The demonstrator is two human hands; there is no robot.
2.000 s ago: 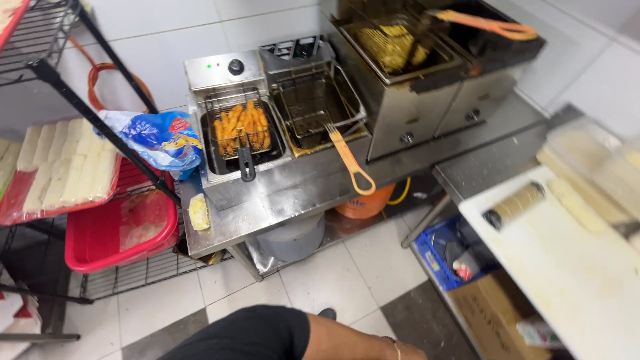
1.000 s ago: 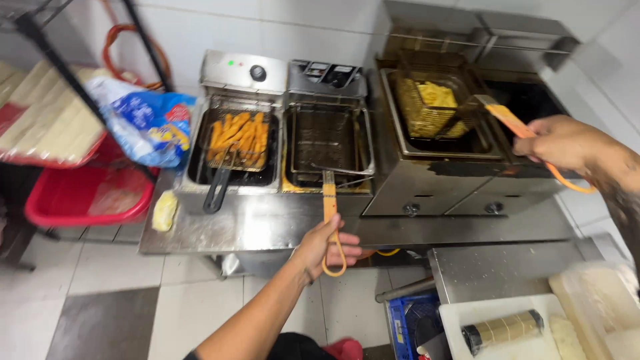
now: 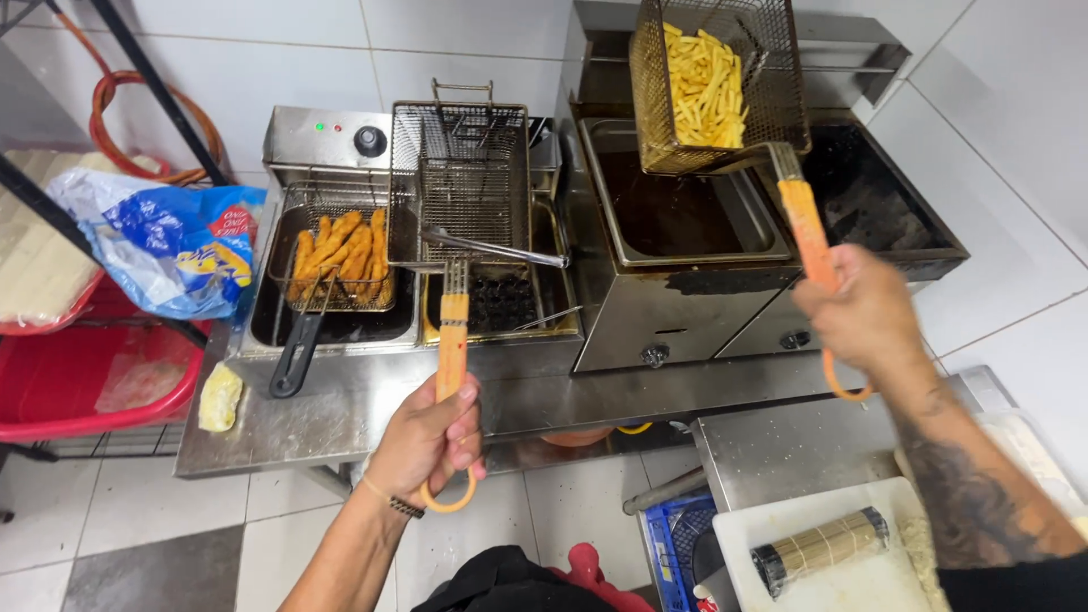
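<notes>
My left hand grips the orange handle of an empty wire fryer basket, raised over the second fryer vat from the left, with a pair of metal tongs across its front. My right hand holds the orange handle of a second fryer basket, lifted above the oil of the larger steel fryer; french fries lie inside. Left of both, a small basket with a black handle holds browned fried strips over its own vat.
A blue and white plastic bag lies beside the left fryer, near a crumpled yellowish item on the steel counter's corner. At lower right, a rolled bamboo mat rests on a white cutting board. A red tub stands far left.
Both hands have raised their baskets; one second ago these sat in the fryers. Two seconds ago neither handle was held. The fries have come up out of the oil.
</notes>
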